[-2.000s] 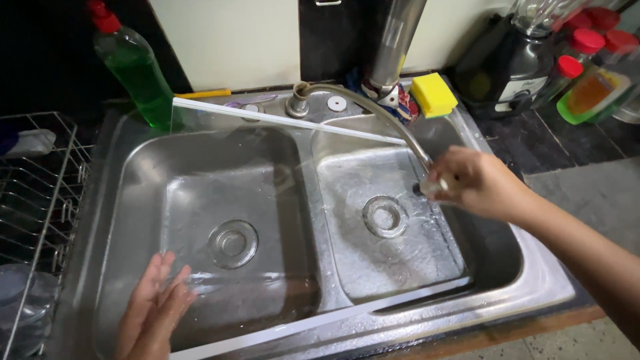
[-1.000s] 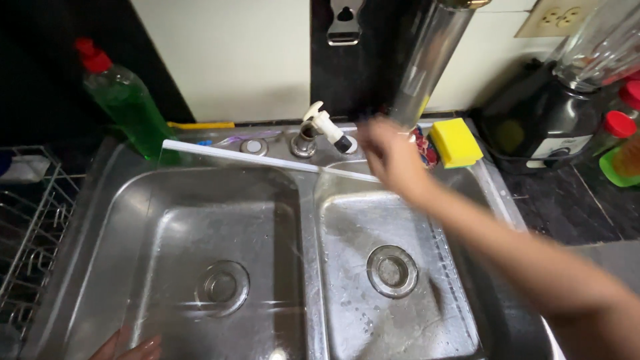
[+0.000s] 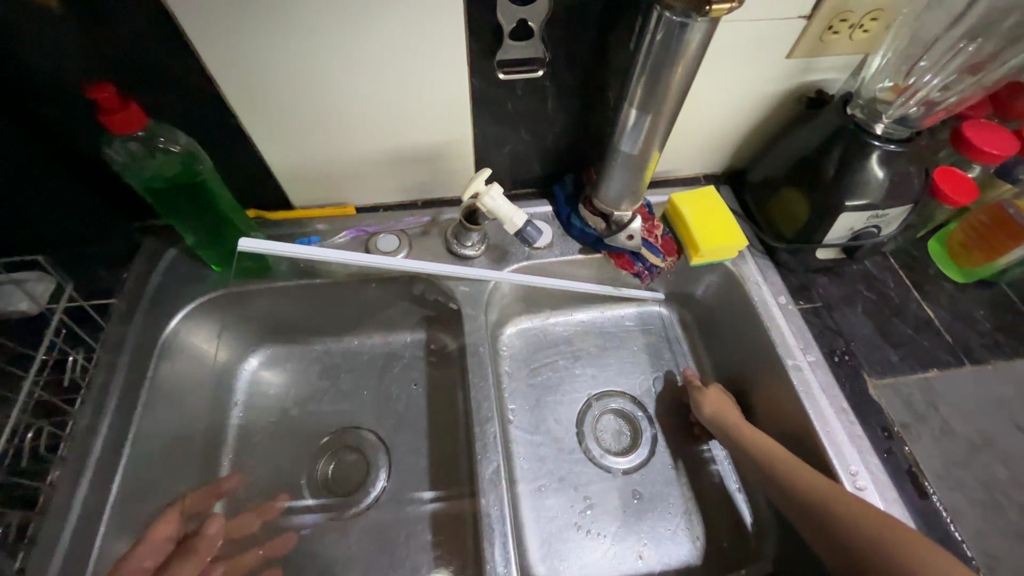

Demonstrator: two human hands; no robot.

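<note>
A clear glass shelf panel (image 3: 384,320) with a white edge strip (image 3: 448,270) along its far side lies across both basins of the stainless steel double sink (image 3: 484,384). At its right edge, my right hand (image 3: 712,408) grips the glass between thumb and fingers. My left hand (image 3: 208,532) is at the lower left, palm up with fingers spread, seen against or through the glass; whether it bears the panel's weight I cannot tell. Behind the panel, the white faucet spout (image 3: 500,208) rests on its metal base (image 3: 467,232).
A green dish soap bottle (image 3: 180,184) stands at the back left, near a yellow-handled item (image 3: 300,213) and a toothbrush. A yellow sponge (image 3: 704,226), cloth (image 3: 644,248) and metal cylinder (image 3: 660,104) are at the back. A blender (image 3: 840,176) stands right, a wire rack (image 3: 48,360) left.
My right hand has let go of the flexible faucet hose, which now sits back at its base, and has moved down to the panel's right edge. The view has shifted closer.
</note>
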